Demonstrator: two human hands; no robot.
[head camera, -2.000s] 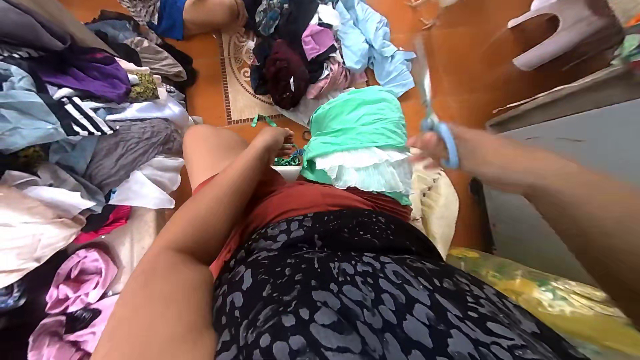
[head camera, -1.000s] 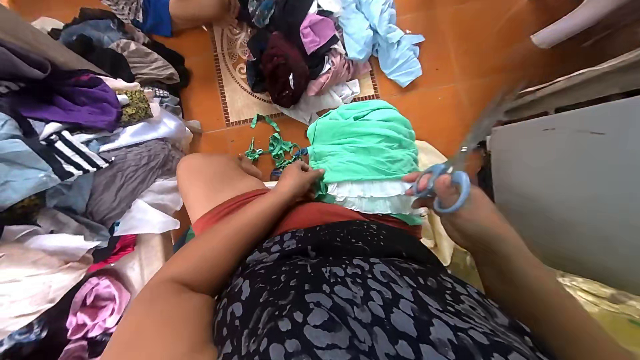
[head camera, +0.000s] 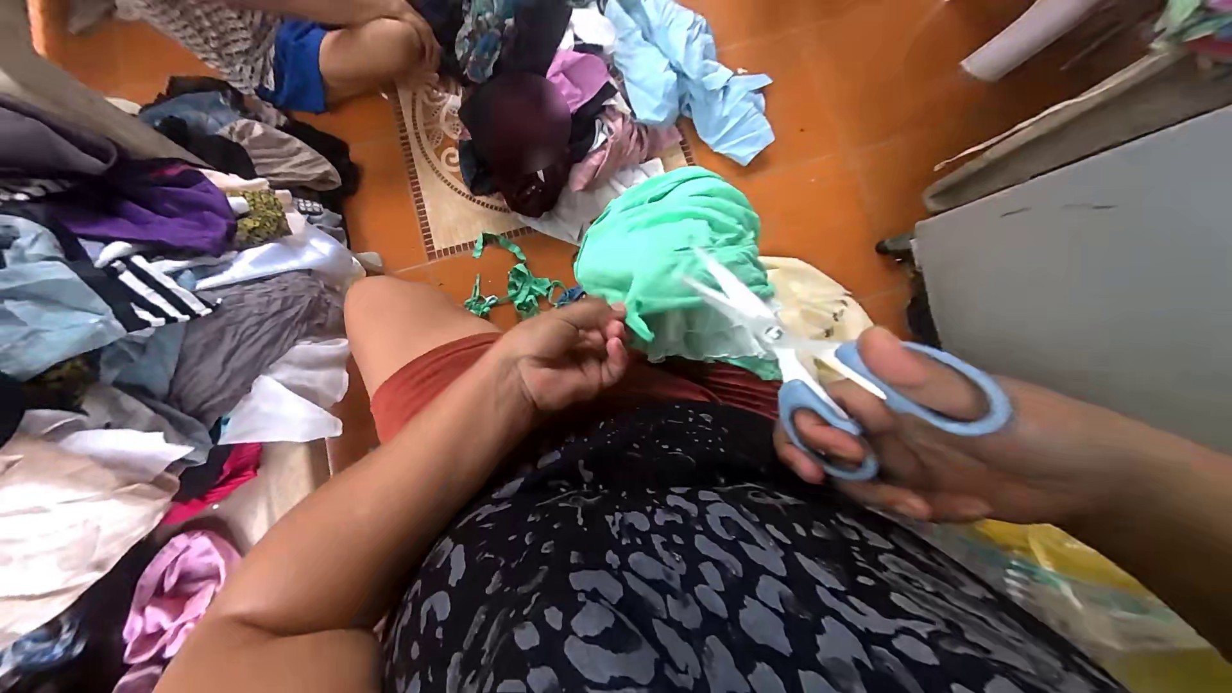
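Note:
A bundle of mint-green cloth (head camera: 674, 236) with white ruffled layers lies over my thigh. My left hand (head camera: 573, 356) pinches a corner of that cloth at its lower left edge. In my right hand (head camera: 924, 433) are scissors (head camera: 770, 335) with light blue handles, my thumb and fingers through the loops. Their blades are parted, pointing up and left, over or just in front of the green cloth; whether they touch it I cannot tell. Green fabric scraps (head camera: 525, 289) lie on the floor beyond my left hand.
Piles of mixed clothes (head camera: 173, 221) cover the left side. Ahead lie a dark and pink clothes heap (head camera: 520, 135) and a light blue garment (head camera: 693, 77) on the tiled floor. Another person's bent leg (head camera: 371, 63) is at upper left. A grey panel (head camera: 1088, 250) stands at right.
The scissors have swung from pointing up and right to pointing up and left, over the green cloth. They were beside the cloth in both earlier frames.

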